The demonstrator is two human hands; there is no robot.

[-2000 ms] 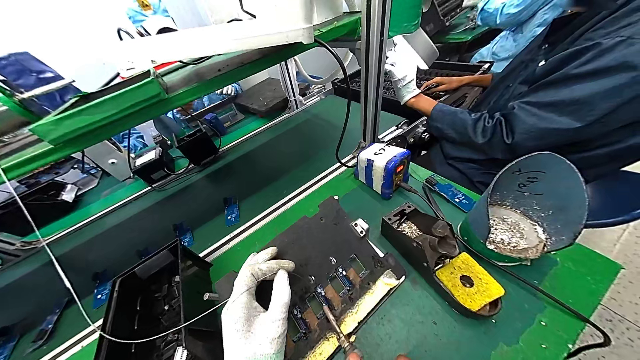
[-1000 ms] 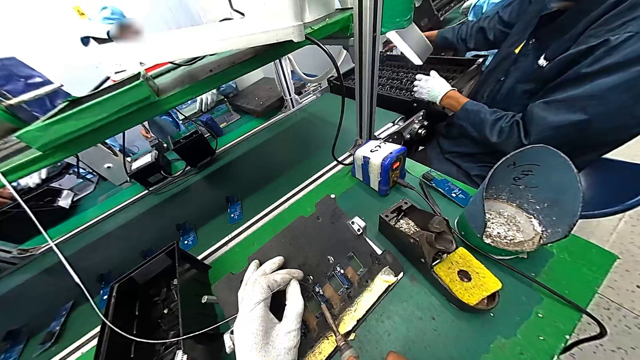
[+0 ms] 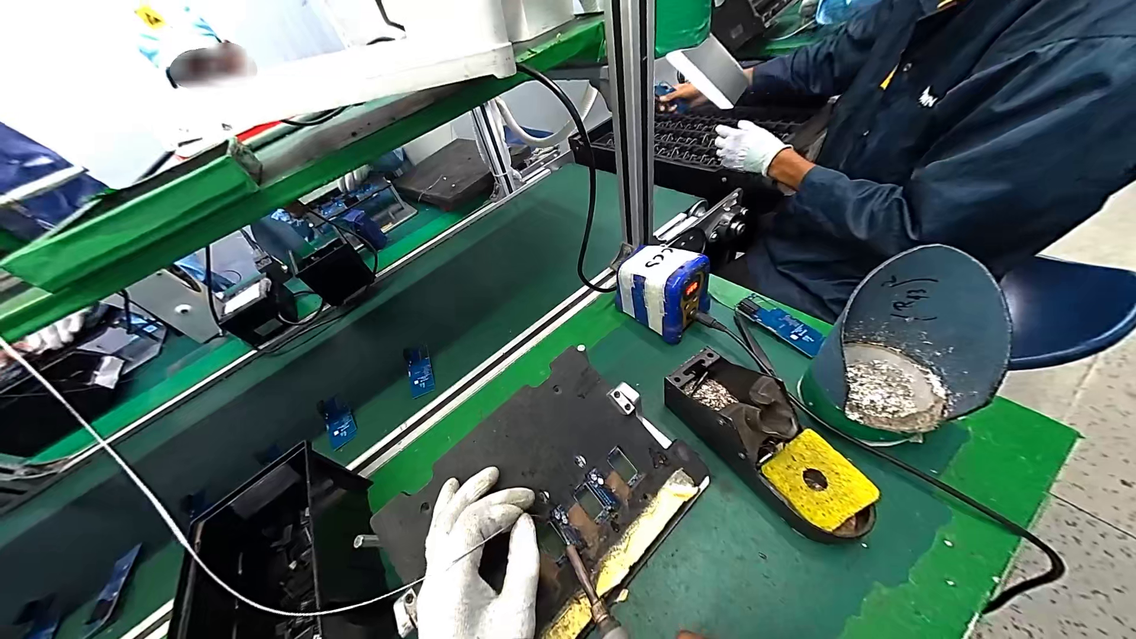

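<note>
My left hand (image 3: pixel 484 555), in a white glove, pinches a thin wire of solder (image 3: pixel 475 550) between thumb and fingertips over a black fixture plate (image 3: pixel 506 426). Small blue circuit boards (image 3: pixel 596 499) sit in the plate's cut-outs beside yellowed tape (image 3: pixel 643 532). A soldering iron (image 3: pixel 590 586) points up from the bottom edge, its tip at the lower board near my left fingertips. Of my right hand (image 3: pixel 688 635) only a sliver of finger shows at the bottom edge, beside the iron's handle; its grip is hidden.
Right of the plate are a soldering iron stand (image 3: pixel 728 399) with a yellow sponge (image 3: pixel 821 484), a blue soldering station (image 3: pixel 664 291) and a container of solder waste (image 3: pixel 896 390). A black parts bin (image 3: pixel 266 550) stands left. Boards lie on the conveyor (image 3: pixel 461 311). A co-worker's gloved hand (image 3: pixel 750 148) is beyond.
The co-worker's gloved hand has moved down onto the black tray since the earliest frame. My left hand has stayed over the plate, and the iron has stayed at the boards.
</note>
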